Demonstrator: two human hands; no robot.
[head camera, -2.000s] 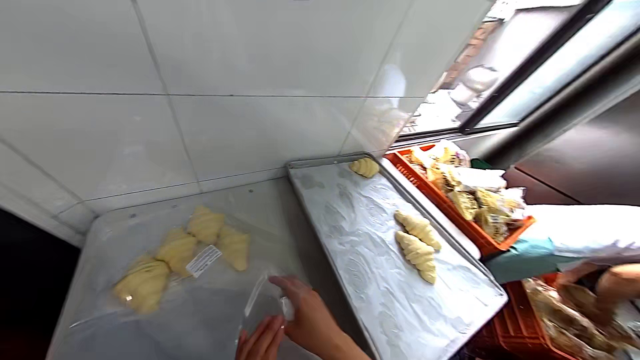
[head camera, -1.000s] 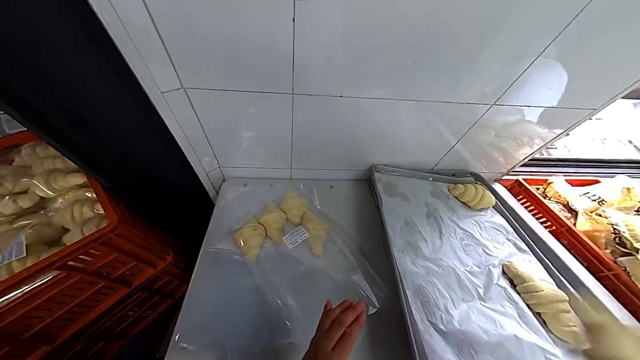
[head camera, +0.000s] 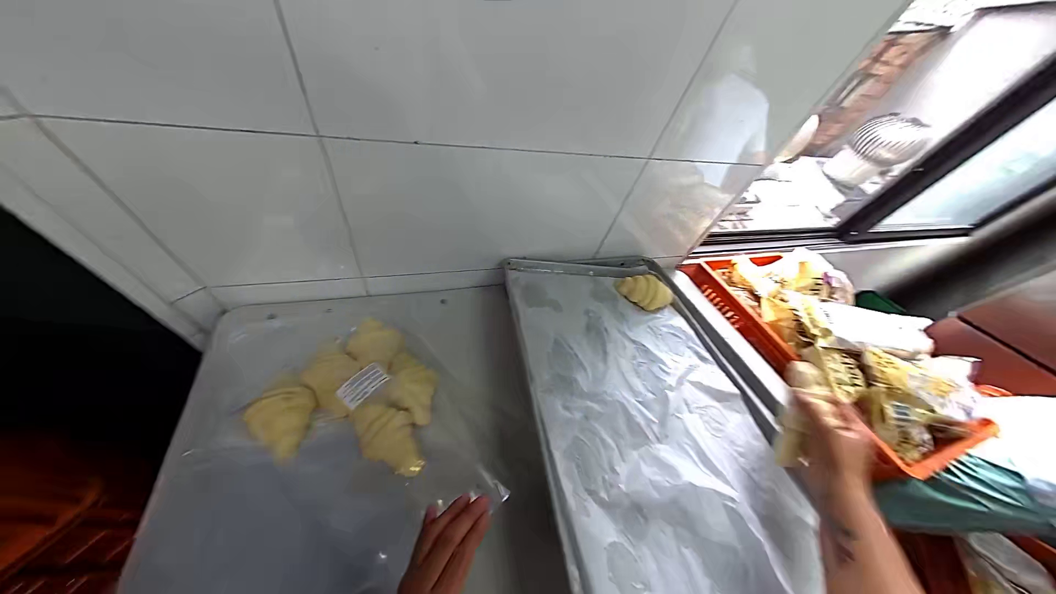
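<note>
A clear plastic bag (head camera: 462, 396) with a printed label lies on a metal surface at left, several raw dough croissants (head camera: 388, 437) inside. At its near right edge is my left hand (head camera: 450, 544), fingers extended close together and touching the plastic; whether they pinch it is unclear. My right hand (head camera: 833, 454), blurred, is over the right rim of the foil-lined baking tray (head camera: 652, 445) and grips dough croissants (head camera: 796, 412); their number is hard to tell. One more croissant (head camera: 645, 292) sits at the tray's far right corner.
White wall tiles (head camera: 495, 206) rise behind the surface and tray. An orange crate (head camera: 742, 330) of bagged goods stands right of the tray, below a window (head camera: 858, 173). A green-and-white cloth or garment (head camera: 965, 495) shows at far right. Dark space lies at far left.
Another croissant is now in the bag. The croissants that lay at mid-tray one second ago are off the foil, and my right hand has come into view holding dough. The view swung right.
</note>
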